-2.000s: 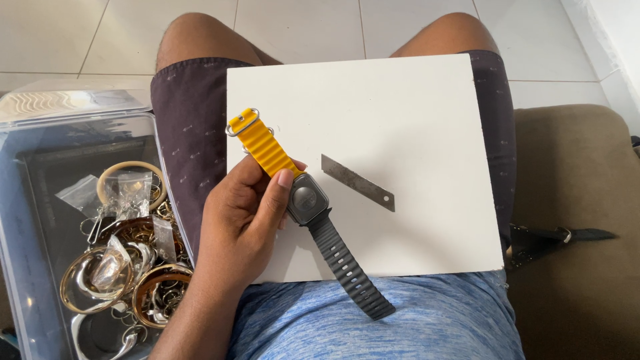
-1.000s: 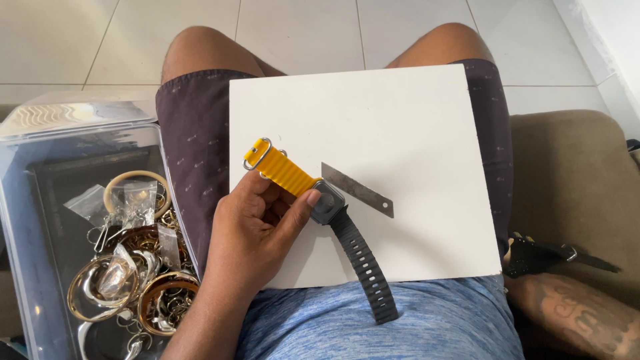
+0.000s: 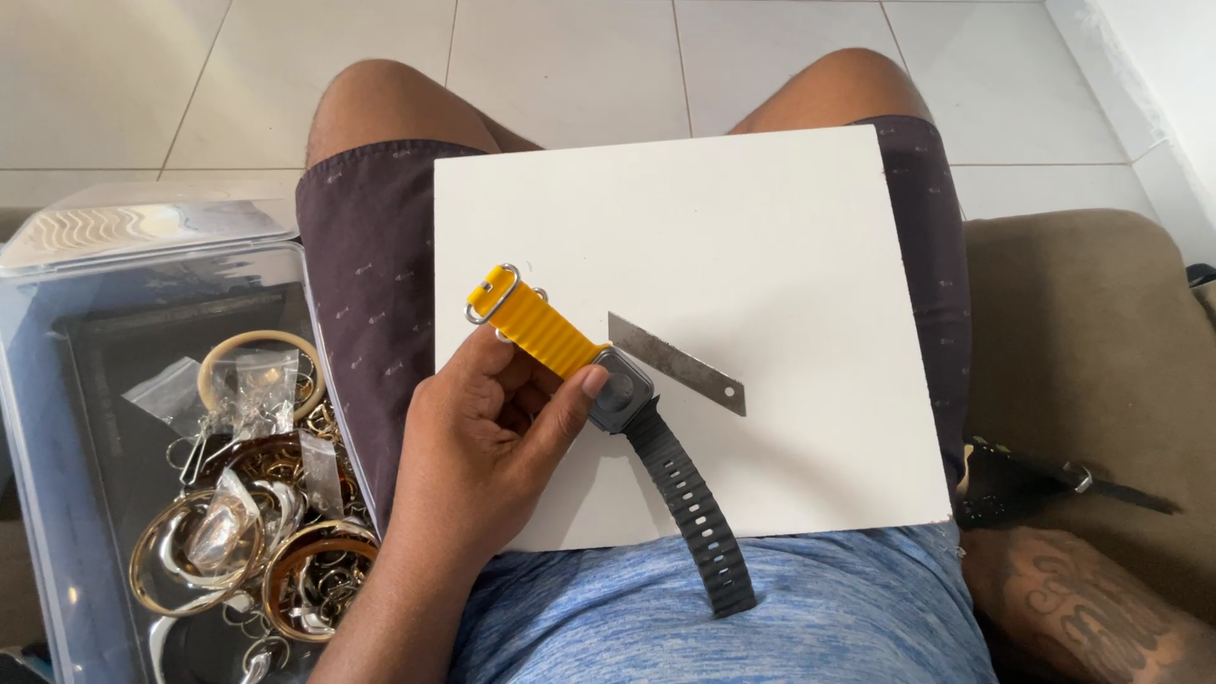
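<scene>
My left hand (image 3: 494,437) grips a smartwatch (image 3: 622,389) between thumb and fingers, its back facing up. A yellow ribbed strap (image 3: 546,328) with metal loops runs from the case to the upper left; a black strap (image 3: 692,508) with slots hangs from the other side toward my shirt. Just right of the watch, a snap-off cutter blade (image 3: 676,364) with a hole at one end lies on a white board (image 3: 779,228) across my lap. Of my right side only the tattooed forearm (image 3: 1083,598) shows at the lower right; that hand is hidden.
At the left stands a clear plastic box (image 3: 328,418) holding bangles (image 3: 198,551), rings and small zip bags (image 3: 323,475). A brown cushioned seat (image 3: 1064,342) is at the right, with a black strap with a buckle (image 3: 1083,480) on it. Tiled floor (image 3: 570,66) lies beyond my knees.
My left hand has moved right with the watch, closer to the blade. The right forearm, out of view two seconds ago, now shows at the lower right.
</scene>
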